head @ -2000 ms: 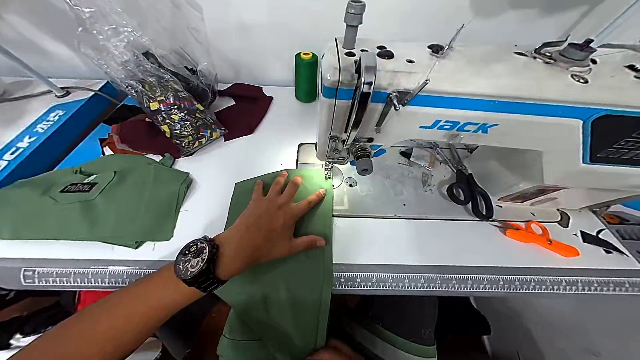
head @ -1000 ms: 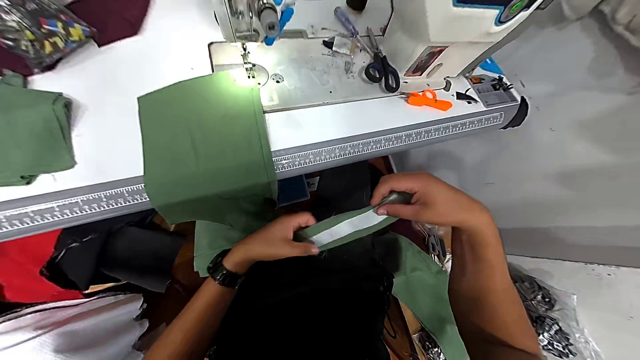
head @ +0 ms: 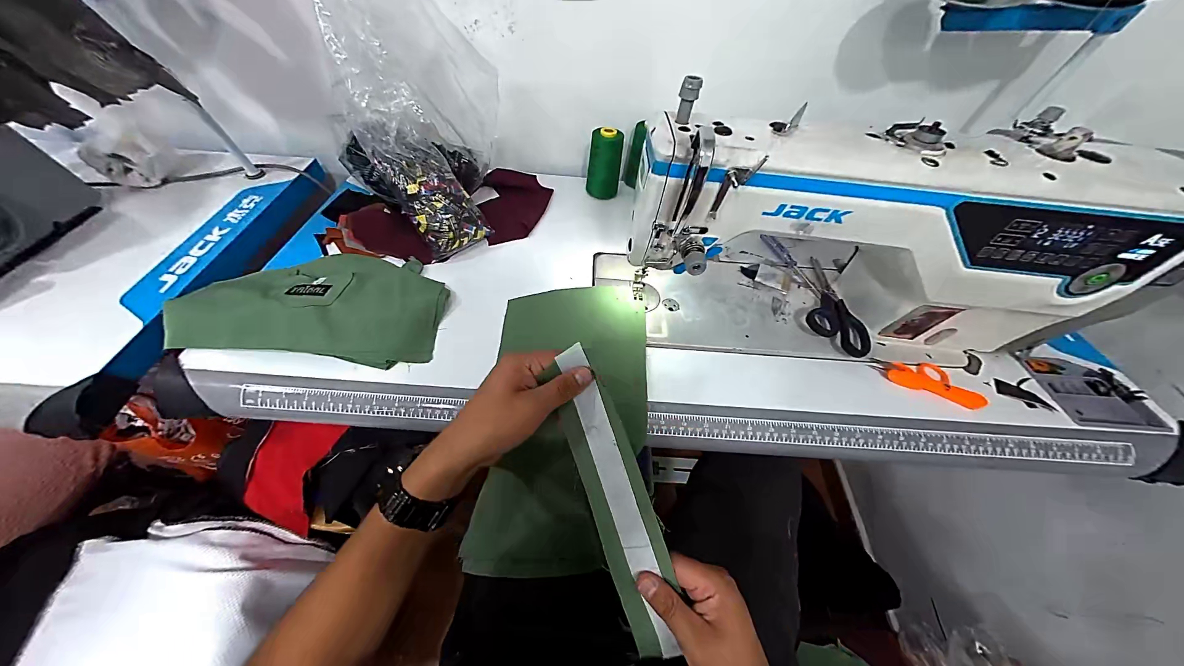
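Note:
Between my two hands stretches a long green fabric strip with a white band (head: 610, 472) along its middle. My left hand (head: 518, 407) pinches its upper end, and a black watch is on that wrist. My right hand (head: 698, 606) grips the lower end above my lap. Behind the strip, a green fabric panel (head: 564, 324) lies on the table and hangs over its front edge. The panel's upper right corner is by the lit needle area (head: 640, 285) of the Jack sewing machine (head: 805, 203).
Dark-handled scissors (head: 837, 326) and an orange-handled tool (head: 934, 384) lie right of the needle. A folded green piece (head: 305, 314), maroon fabric (head: 518, 205) and a clear bag of small coloured items (head: 435, 199) are at left. Green thread (head: 605, 165) stands behind; a ruler tape (head: 888, 439) lines the edge.
Both hands hold the strip, now tilted steeply rather than lying low across the lap one second ago. Two seconds ago my left hand was flat on the green panel. The view has shifted.

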